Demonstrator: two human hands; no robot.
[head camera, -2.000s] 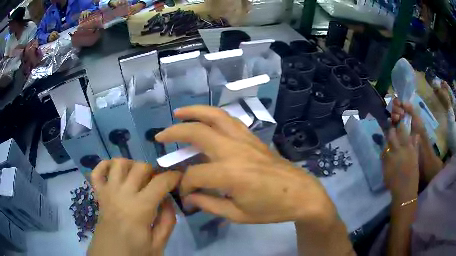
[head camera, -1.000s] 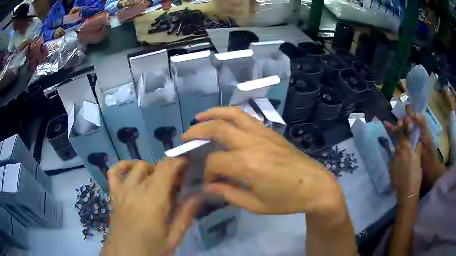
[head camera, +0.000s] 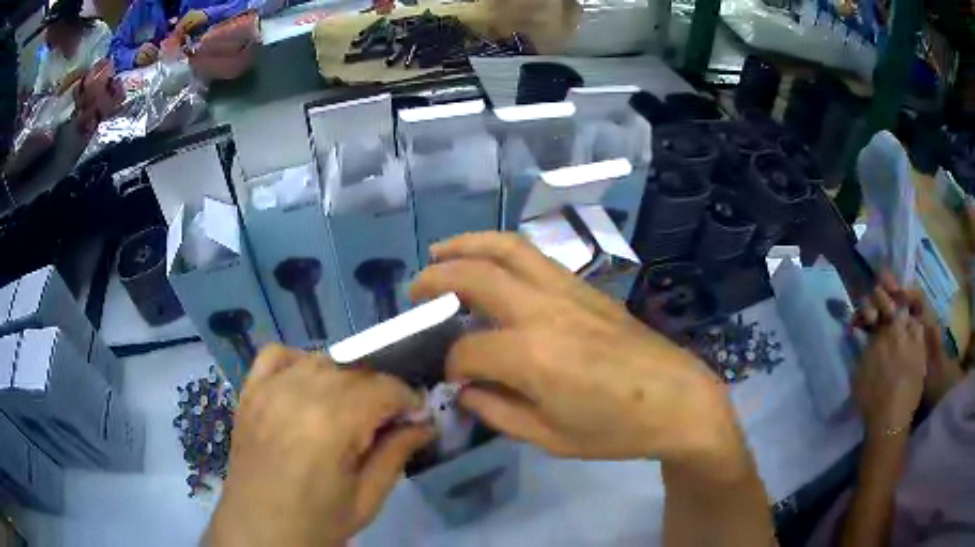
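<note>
A retail carton (head camera: 466, 483) stands upright in front of me, its white-edged lid (head camera: 398, 329) raised at the back of the mouth. My left hand (head camera: 321, 438) is at the carton's left side, fingertips at the mouth. My right hand (head camera: 577, 363) reaches over from the right. Thumb and fingers of both hands meet at a small pale, crumpled piece (head camera: 440, 404) in the mouth and pinch it between them. My hands hide much of the carton's upper part and inside.
Open cartons (head camera: 369, 240) stand in a row behind. Closed cartons (head camera: 64, 395) are at left. Small loose fittings lie in heaps at left (head camera: 203, 427) and right (head camera: 736, 348). Black moulded cups (head camera: 684, 176) are stacked at back right. A neighbour's hands (head camera: 893, 342) hold a white-sleeved unit beside another carton.
The lid now stands more open and tilted, and the small pale piece shows between my fingers. The view has shifted, so the background sits further right. The neighbour's hands have moved lower.
</note>
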